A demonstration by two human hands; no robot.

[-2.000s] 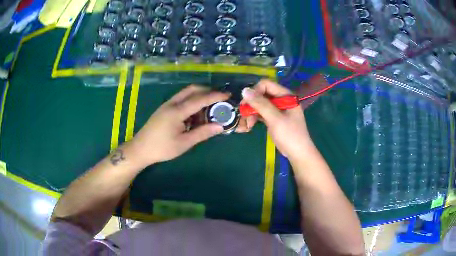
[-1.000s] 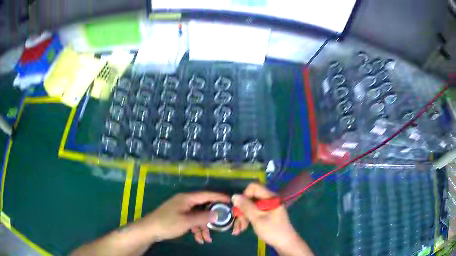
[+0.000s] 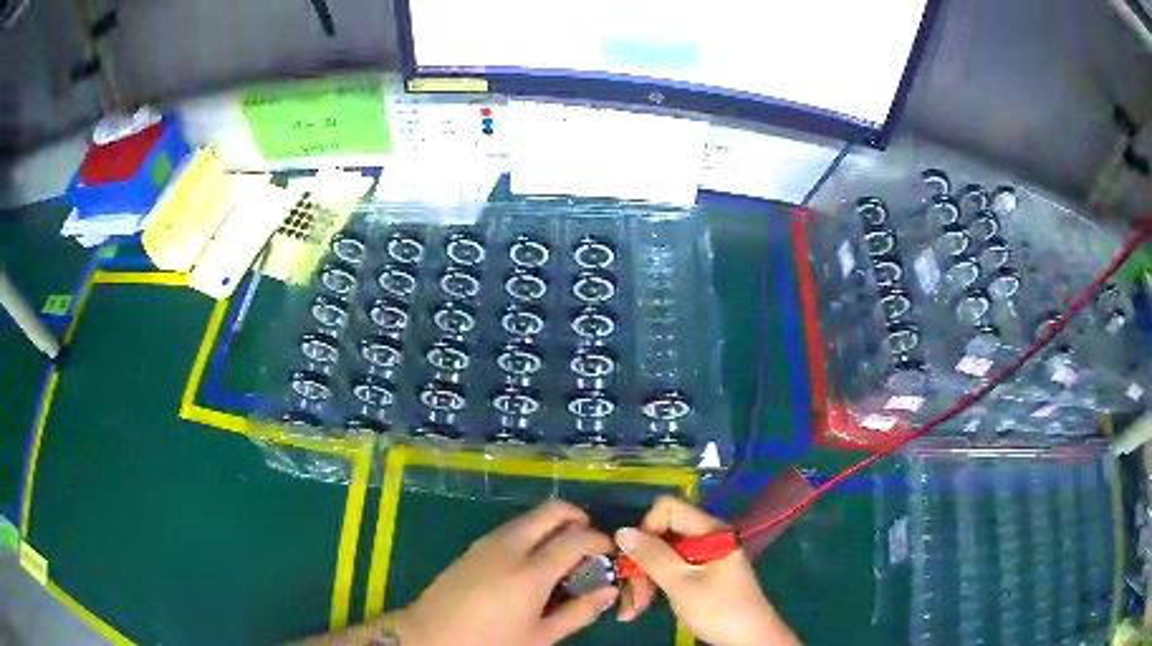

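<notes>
My left hand (image 3: pixel 512 581) holds a small round part (image 3: pixel 588 577) with a pale centre, low in the middle of the view. My fingers cover much of its rim. My right hand (image 3: pixel 695 574) holds a red clip (image 3: pixel 705 548) with its tip at the right edge of the round part; whether it touches cannot be told. A red wire (image 3: pixel 809 495) runs from the clip to the upper right. Both forearms are cut off by the bottom edge. A clear parts tray (image 3: pixel 486 477) with rows of black and silver round parts lies behind my hands.
A second clear tray (image 3: pixel 1086 316) with round parts lies at right behind red tape. A ribbed clear tray (image 3: pixel 1011 549) is at lower right. A monitor (image 3: pixel 657 51), white papers (image 3: pixel 600 152), yellow cards (image 3: pixel 190 221) and a blue and red box (image 3: pixel 124 177) stand or lie at the back.
The view has tilted up, so the monitor shows more and my hands sit lower. My hands still hold the round part and the clip; the part is now more covered by my left fingers.
</notes>
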